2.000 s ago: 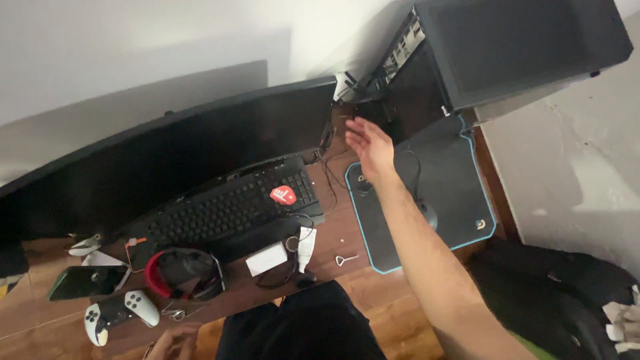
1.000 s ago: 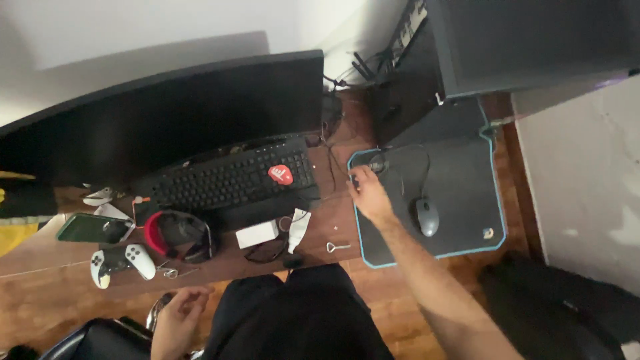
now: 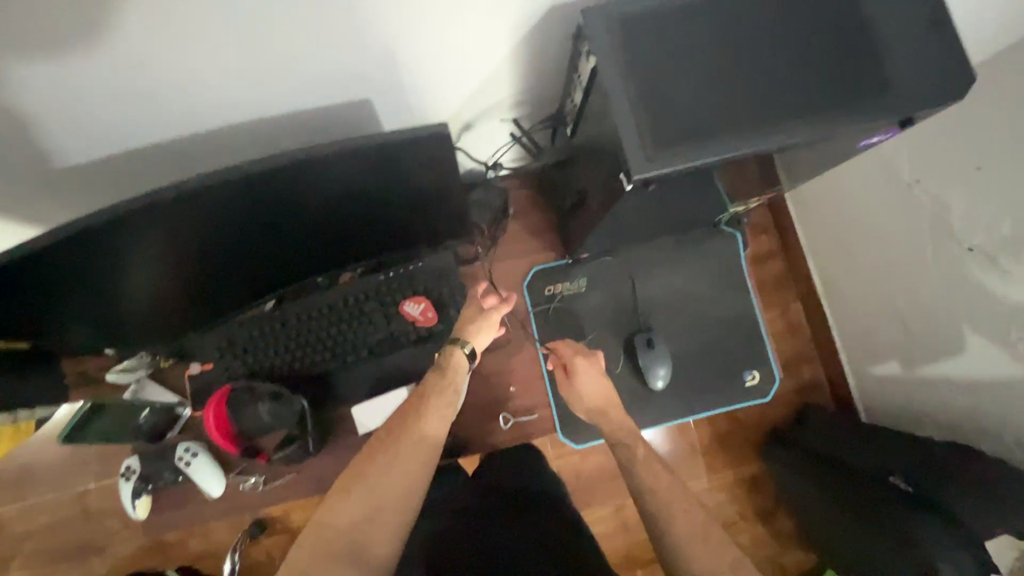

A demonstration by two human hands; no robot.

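Observation:
A thin dark cable [image 3: 524, 322] runs between my two hands, over the wooden desk beside the mouse pad. My left hand [image 3: 482, 314], with a watch on its wrist, pinches it just right of the black keyboard [image 3: 320, 328]. My right hand [image 3: 578, 376] grips the cable at the left border of the black mouse pad [image 3: 696, 312] with its light blue edge. On the pad, right of that hand, lies a grey computer mouse [image 3: 653, 360]. More cables [image 3: 488, 232] bunch up between the monitor and the PC case. A red sticker-like piece [image 3: 418, 311] rests on the keyboard.
A curved monitor [image 3: 240, 240] stands at the back left, a black PC case [image 3: 768, 88] at the back right. Headphones [image 3: 260, 420], a game controller [image 3: 172, 476], a phone [image 3: 108, 422], a white box [image 3: 382, 410] and a small metal key-like tool [image 3: 518, 419] lie along the front.
My left hand has come up from the desk's front edge to the cable beside the keyboard. My right hand has moved down from the back of the mouse pad towards its left border.

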